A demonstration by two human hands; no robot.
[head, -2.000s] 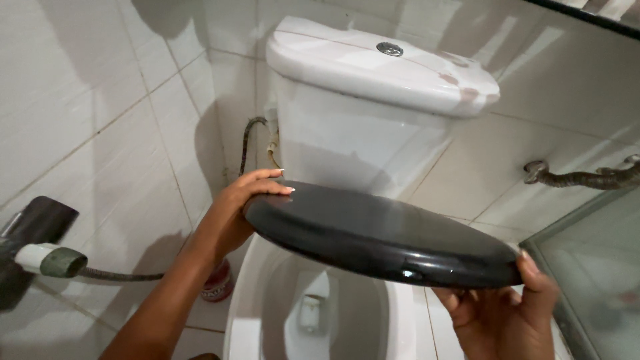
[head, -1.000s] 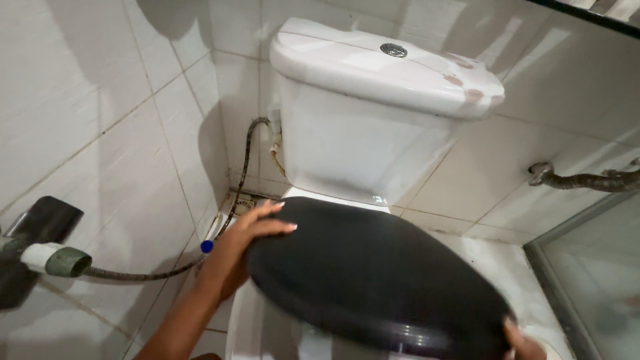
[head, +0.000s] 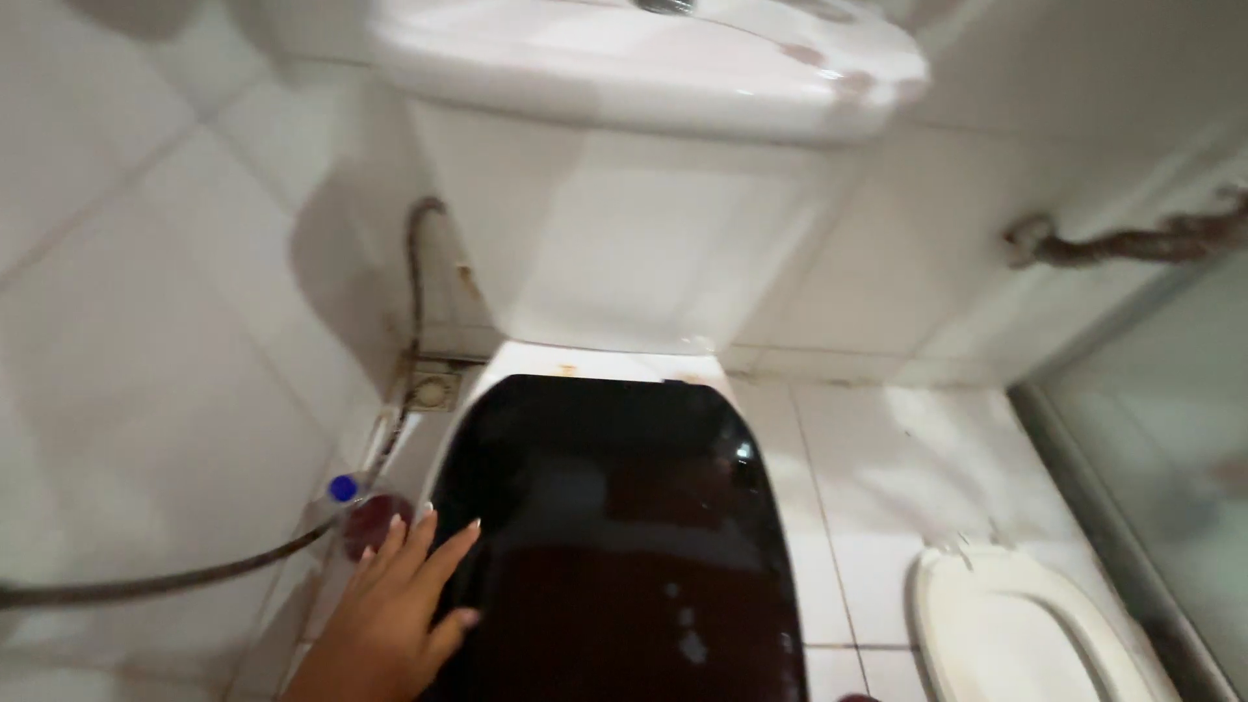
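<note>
A glossy black toilet seat lid (head: 624,507) lies flat over the bowl of a white toilet, its straight back end near the white ceramic cistern (head: 634,234). My left hand (head: 390,604) rests at the lid's left edge with fingers spread, fingertips on or just beside the rim, gripping nothing. My right hand is out of the frame. Under the lid the bowl is hidden, apart from the white ceramic (head: 526,359) showing behind it.
A white toilet seat (head: 1038,604) lies on the tiled floor at right, near a framed glass panel (head: 1150,439). At left are a hose (head: 195,585), a bottle with a blue cap (head: 341,487), a reddish container (head: 375,526) and a floor drain (head: 432,390). A pipe (head: 1121,244) juts from the right wall.
The black lid, tilted up between both hands before, now lies down on the toilet. My right hand has left the view, and my left has loosened from the lid. The view has shifted downward.
</note>
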